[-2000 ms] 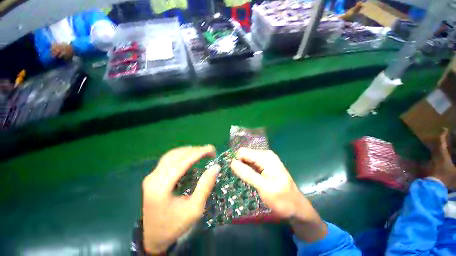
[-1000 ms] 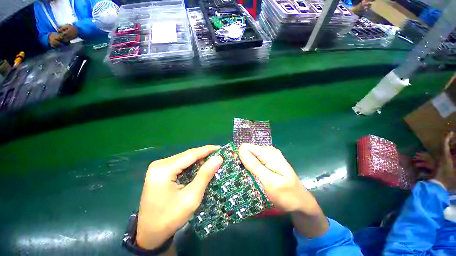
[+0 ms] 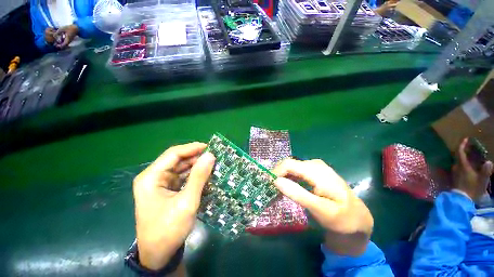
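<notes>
A green PCB panel with rows of repeated circuits is held up over the bench, tilted, its long plain edge towards the upper right. My left hand pinches its upper left corner between thumb and fingers. My right hand pinches its right corner. The lower rows look angled away from the upper rows; whether they are joined is unclear. A pink-red bubble bag lies on the bench behind and below the panel, its flat greyish-pink end showing above.
Another pink-red bubble bag lies at right, near a cardboard carton and a neighbouring person's hand. Across the line stand clear trays, a black bin with boards and a post. Another person sits at far left.
The panel has turned so its plain edge slopes down to the right. My right hand has moved right to its far corner, uncovering more of the bubble bag. The neighbour's hand now holds a dark item.
</notes>
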